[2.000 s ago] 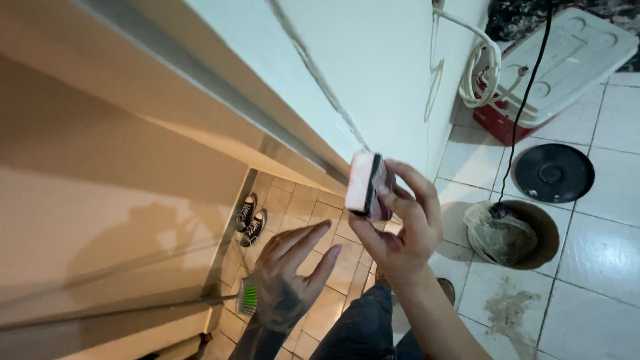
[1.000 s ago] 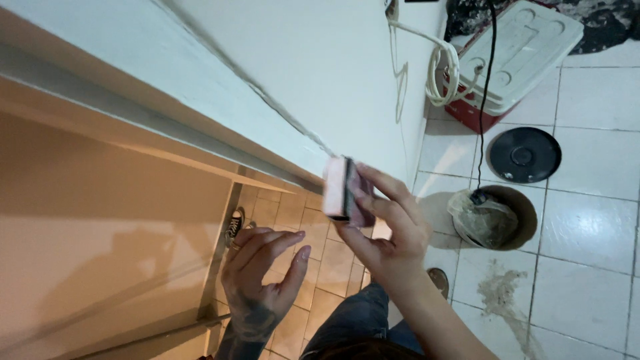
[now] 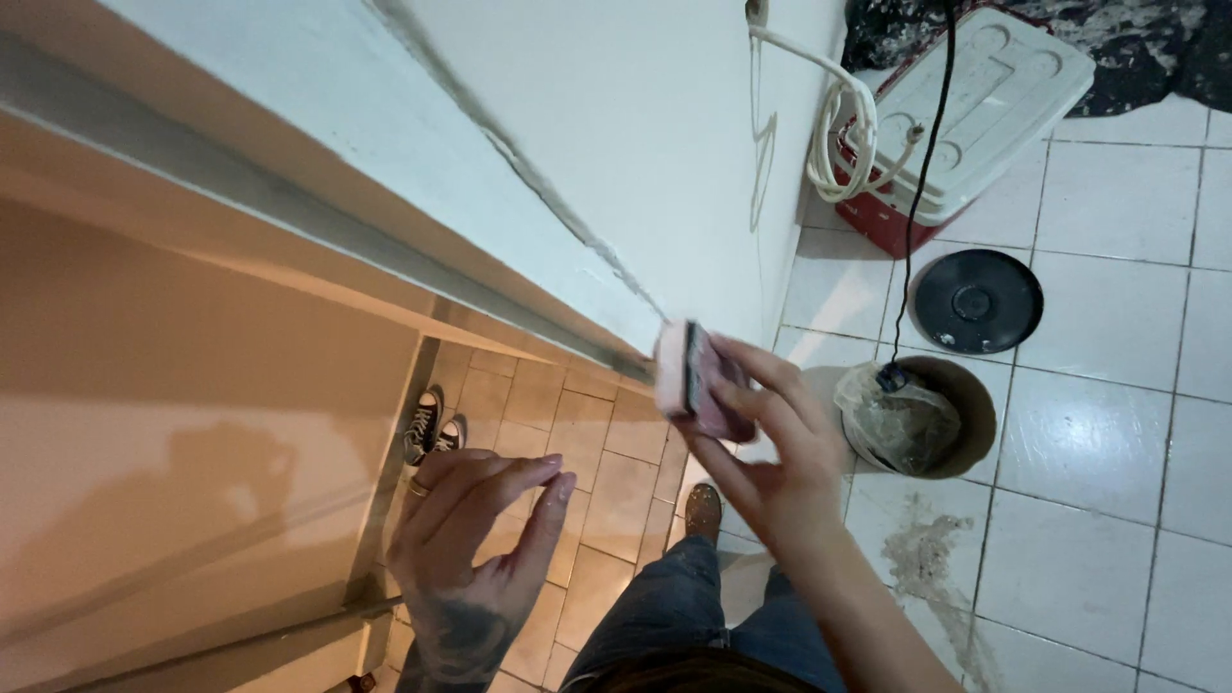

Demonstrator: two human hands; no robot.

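My right hand [image 3: 770,423] grips a pink and dark sanding block [image 3: 707,380] between thumb and fingers. The block's pale face is turned toward the door frame [image 3: 539,289], at the lower visible end of a rough grey seam [image 3: 549,197] between frame and white wall; whether it touches cannot be told. My left hand [image 3: 491,539], with a ring and a tattooed wrist, hangs in the air to the left, thumb and index fingertips close together, holding nothing.
On the tiled floor at right are a bucket [image 3: 977,419] with a plastic bag, a round black lid [image 3: 977,300] and a red cooler with a white lid [image 3: 991,106]. A coiled white cable [image 3: 818,164] and a black cord [image 3: 929,164] hang nearby. Sneakers [image 3: 423,423] stand at left.
My left hand's thumb and index finger, apart two seconds ago, have come close together. My right hand has kept hold of the block near the seam.
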